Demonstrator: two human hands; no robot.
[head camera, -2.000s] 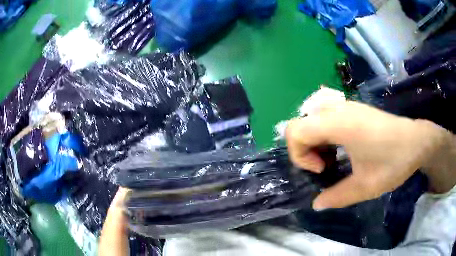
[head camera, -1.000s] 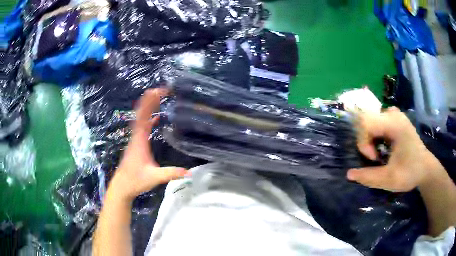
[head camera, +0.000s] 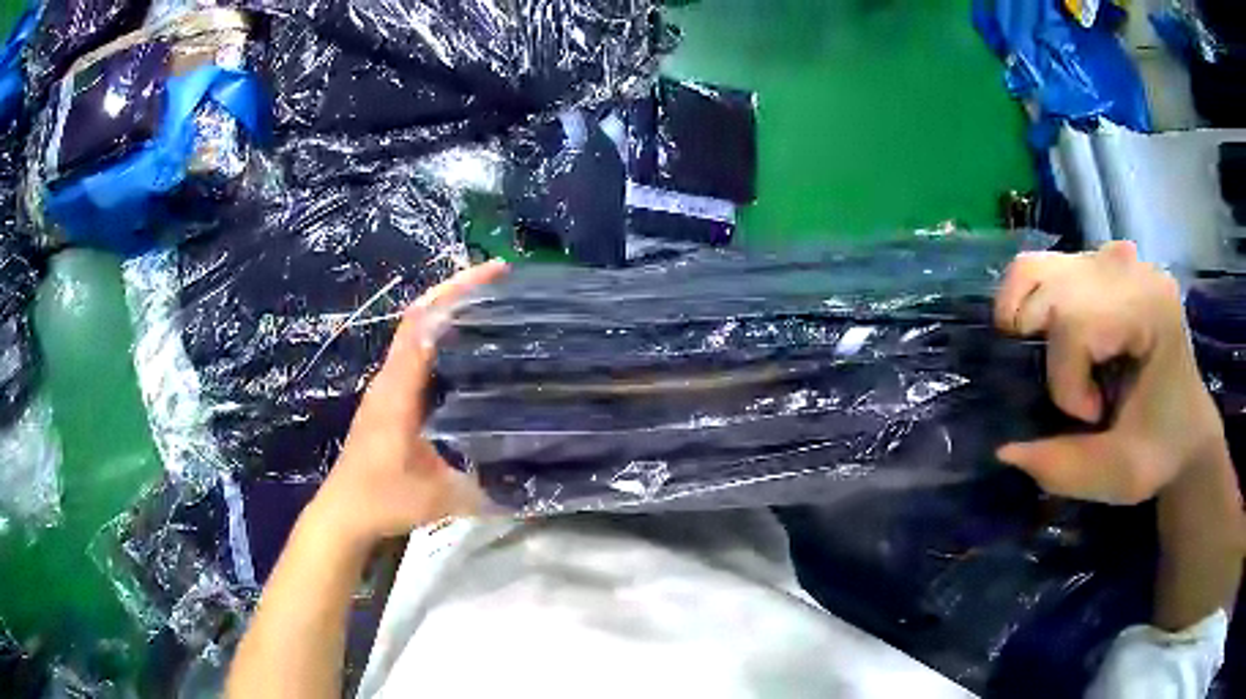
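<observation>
A long dark wrapped bundle (head camera: 711, 389) under clear, shiny plastic is held level in front of my body, with a thin tan line along its middle. My left hand (head camera: 410, 410) grips its left end, thumb below and fingers above. My right hand (head camera: 1114, 376) holds the right end, its fingers curled and thumb at the lower edge. A small dark thing shows within the right fingers; I cannot tell what it is. The bundle's underside is hidden.
Plastic-wrapped dark stacks (head camera: 328, 273) lie on the green floor (head camera: 875, 123) at left and ahead. A blue plastic piece (head camera: 123, 198) lies at upper left. Dark folded pieces (head camera: 697, 144) lie beyond the bundle. A blue sack (head camera: 1073, 62) and white rolls (head camera: 1114, 184) are at upper right.
The bundle was tilted and blurred a second ago and is now nearly level. My left hand has closed onto its left end. My right hand has moved slightly right and up with its end.
</observation>
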